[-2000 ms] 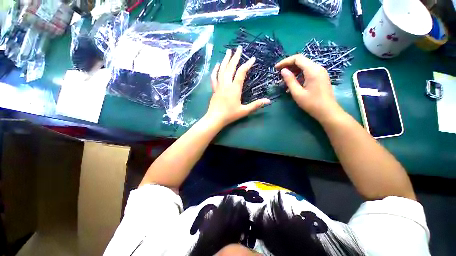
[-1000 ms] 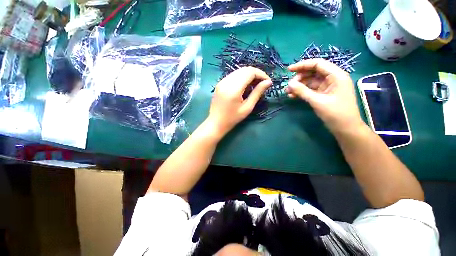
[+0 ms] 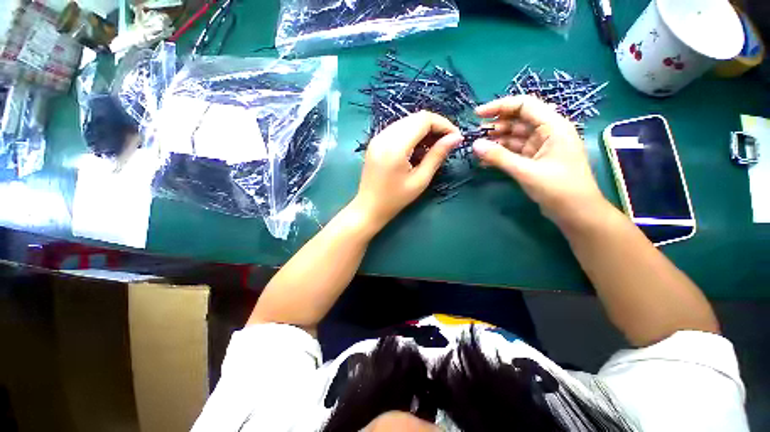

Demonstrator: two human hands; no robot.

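A tangled heap of slim dark parts [image 3: 414, 89] lies on the green bench. A second heap of slim parts with silver glints [image 3: 564, 91] lies to its right, partly behind my right hand. My left hand [image 3: 403, 160] is at the front of the left heap, thumb and forefinger pinched on a small dark rod-like part [image 3: 475, 133]. My right hand [image 3: 540, 152] is just to the right, its thumb and forefinger apart around the other end of that part. Whether it touches the part cannot be told.
A large clear bag of dark parts [image 3: 245, 139] lies left, with another clear bag [image 3: 367, 21] at the far edge. A phone [image 3: 650, 179], a cherry mug [image 3: 671, 51] and a metal buckle-like item [image 3: 744, 148] are right. An open carton [image 3: 169, 354] stands below left.
My left hand has gone from spread flat over the left heap to a pinch. My right hand has moved slightly left, and a dark part now shows between the hands.
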